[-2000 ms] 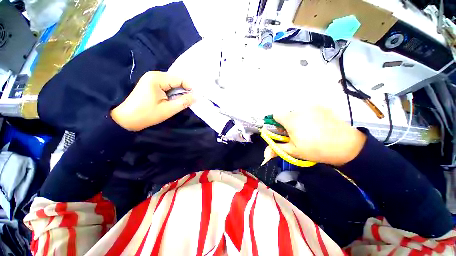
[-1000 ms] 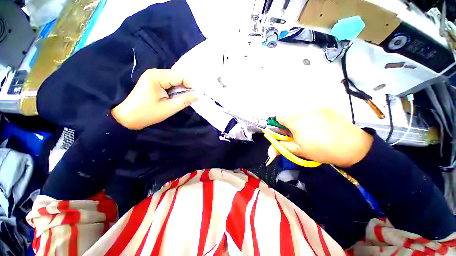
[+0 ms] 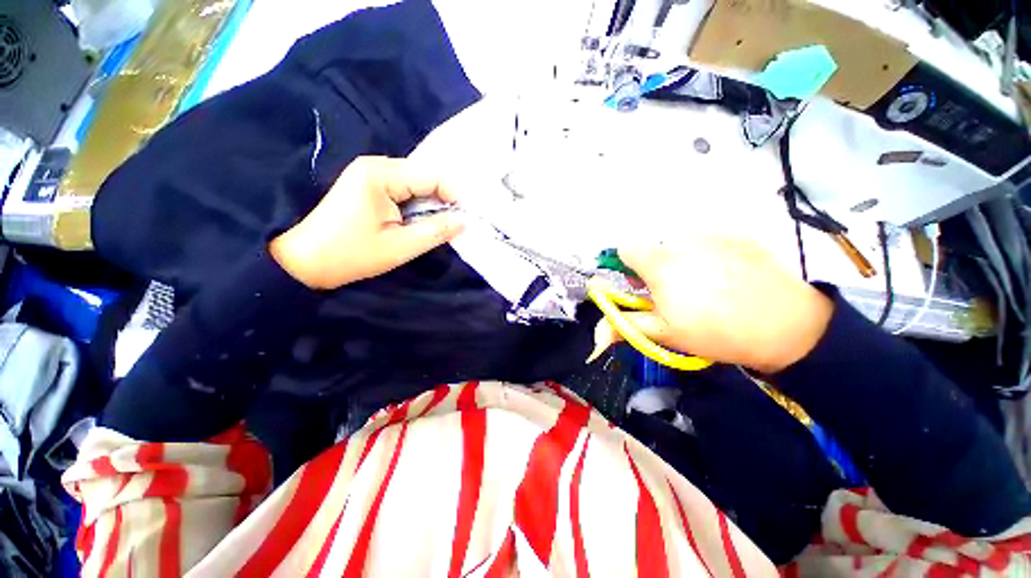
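Note:
My left hand (image 3: 367, 224) pinches the edge of the white backing (image 3: 493, 262) between thumb and fingers. The dark navy garment piece (image 3: 260, 147) spreads under and left of that hand, over the table and down toward my lap. My right hand (image 3: 724, 296) is closed around the fabric shears (image 3: 647, 334), with the yellow loop below and a bit of the green loop above. The blades point left along the white edge; overexposure makes them hard to see. A small navy and white scrap (image 3: 547, 298) hangs just left of the shears.
The presser foot area (image 3: 625, 90) of the white sewing machine is at the top. Pale green block (image 3: 798, 72) and cardboard (image 3: 780, 36) are at the upper right. A wooden-handled tool (image 3: 850, 255) and dark cords lie right of my right hand. Striped apron (image 3: 475, 485) is below.
The whole view has shifted slightly, with things a little further right. Both hands keep nearly the same hold; the shears have moved slightly left relative to the table.

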